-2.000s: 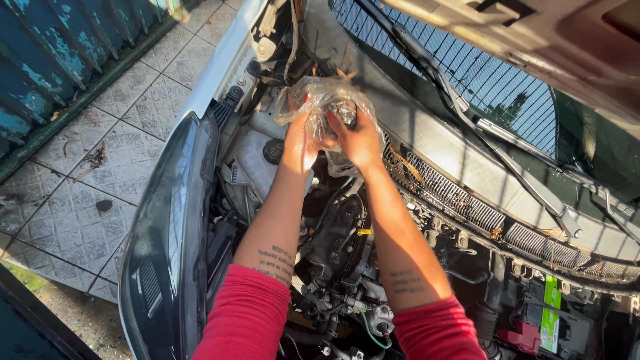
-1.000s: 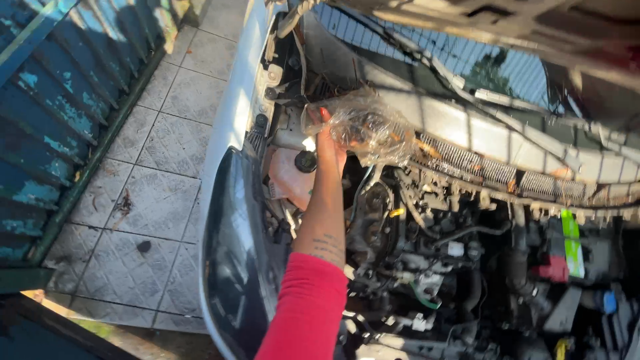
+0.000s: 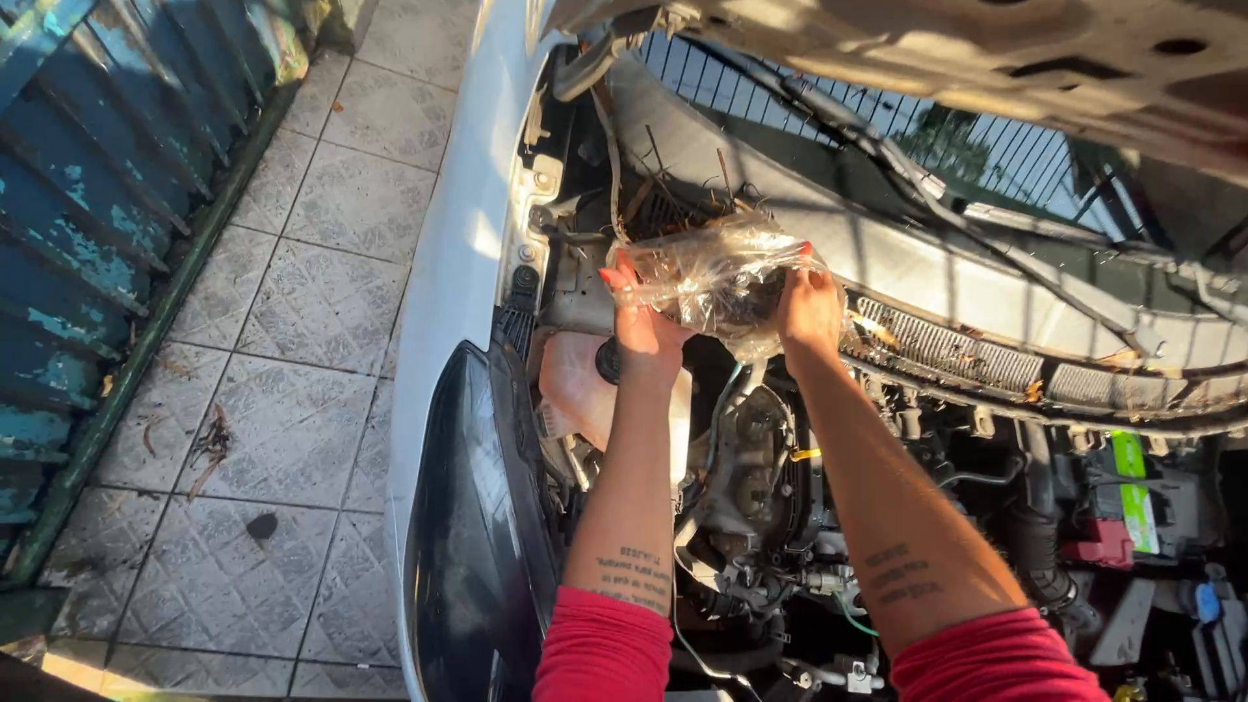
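Observation:
A clear plastic bag point(image 3: 721, 278) with dark matter inside is stretched between my two hands over the back corner of a car's engine bay. My left hand point(image 3: 643, 317) grips its left side, with the fingertips at the film. On the right side, my right hand point(image 3: 809, 302) pinches the bag's edge. Just below my left hand sits a coolant reservoir point(image 3: 575, 380) with a black cap point(image 3: 608, 361). Dry twigs and leaves point(image 3: 648, 205) lie behind the bag, near the cowl. What exactly the bag holds cannot be told.
The raised hood point(image 3: 975, 58) hangs over the windshield and a wiper arm point(image 3: 1014, 263). Along its base runs the cowl grille point(image 3: 955, 351). A headlight point(image 3: 473, 526) and white fender point(image 3: 458, 244) border the left side. Right lies the battery point(image 3: 1141, 497); tiled floor point(image 3: 302, 370) is beyond the fender.
One second ago only one arm was plainly visible at the bag; now both hands hold it, one at each side. Two seconds ago both hands were close together around it.

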